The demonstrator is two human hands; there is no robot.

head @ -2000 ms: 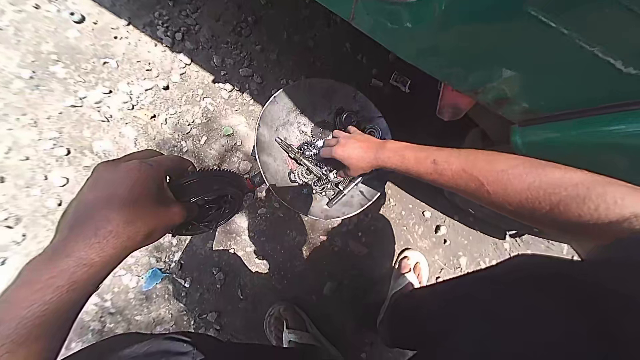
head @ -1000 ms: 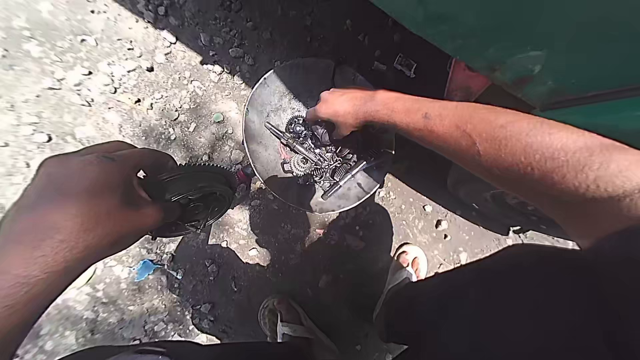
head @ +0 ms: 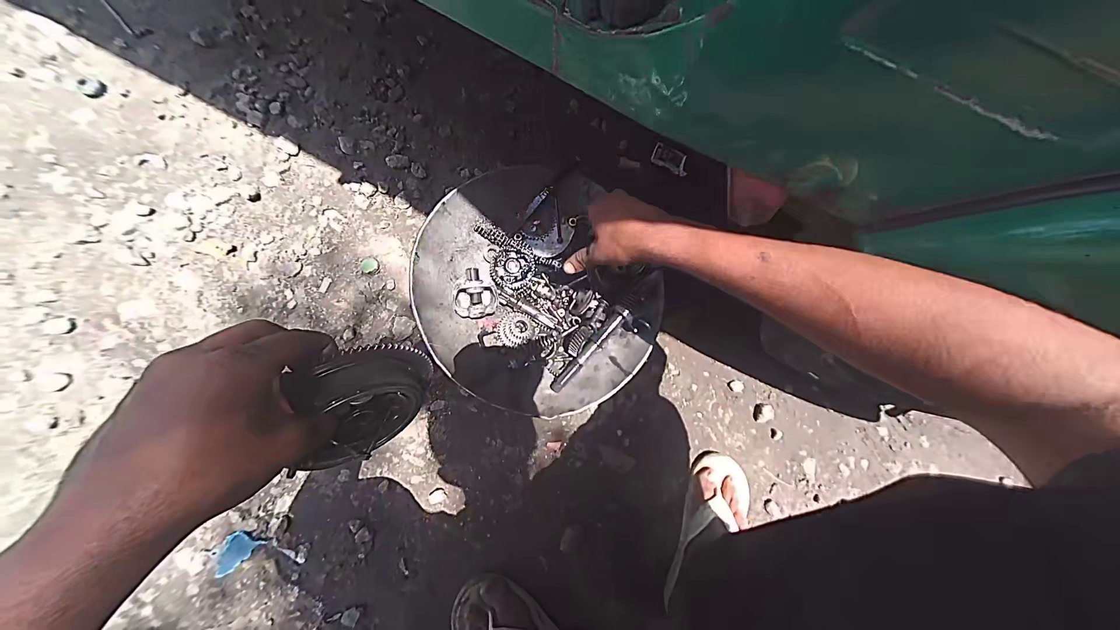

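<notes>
A dark toothed flywheel point(head: 372, 398) is gripped by its left side in my left hand point(head: 223, 411), over the ground beside a round metal tray point(head: 446, 262). My right hand point(head: 621, 232) reaches over the tray's upper right part with fingers bent down among dark parts; whether it holds one is hidden. On the tray lie a gear with a chain point(head: 513, 266), a piston-like metal part point(head: 474, 297), a small pale gear point(head: 514, 328), a long metal shaft point(head: 591, 350) and a heap of small oily parts. A dark sprocket-like plate point(head: 547, 229) lies near the tray's far edge.
Green painted vehicle bodywork point(head: 787, 96) rises at the upper right, with a reddish piece point(head: 754, 197) on its lower edge. Stony ground point(head: 175, 219) surrounds the tray. A blue scrap point(head: 236, 553) lies near my left arm. My sandalled foot point(head: 722, 490) is below the tray.
My right hand has moved from the heap of parts to the tray's upper right. The gear with its chain and the piston-like part now show uncovered. My left hand still holds the flywheel.
</notes>
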